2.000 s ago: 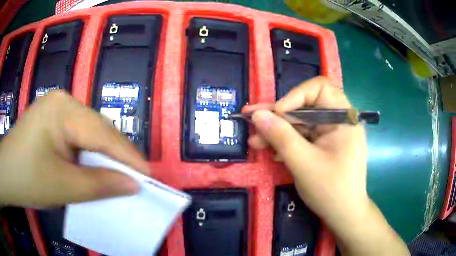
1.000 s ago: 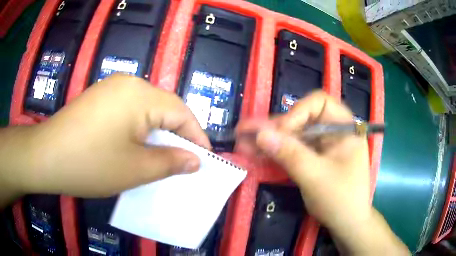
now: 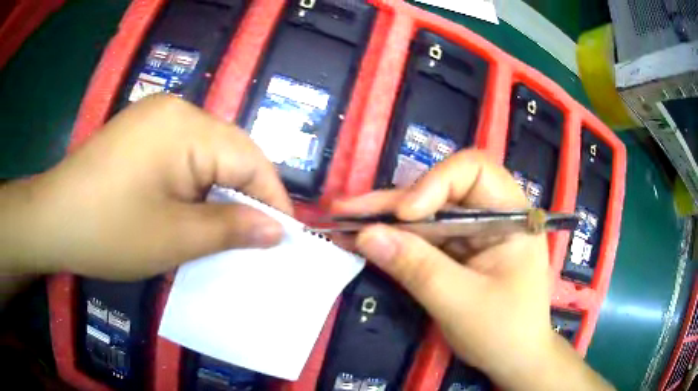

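Observation:
My left hand pinches the upper edge of a white label sheet between thumb and fingers. My right hand holds slim tweezers like a pen, the tip pointing left at the sheet's dotted top edge. Whether the tip grips a sticker is too small to tell. Below and behind the hands, a red foam tray holds black open-backed phones in two rows. The phones show blue circuit areas with silver holders. The hands and sheet cover parts of the phones.
The green bench top curves along the right. Grey equipment stands at the upper right beside a yellow roll. A white sheet lies at the top edge. A red perforated object shows at the lower right.
The right hand with the tweezers has left the phone's circuit area and come to the sheet's dotted edge. The left hand and sheet moved right. The view of the tray has shifted and tilted.

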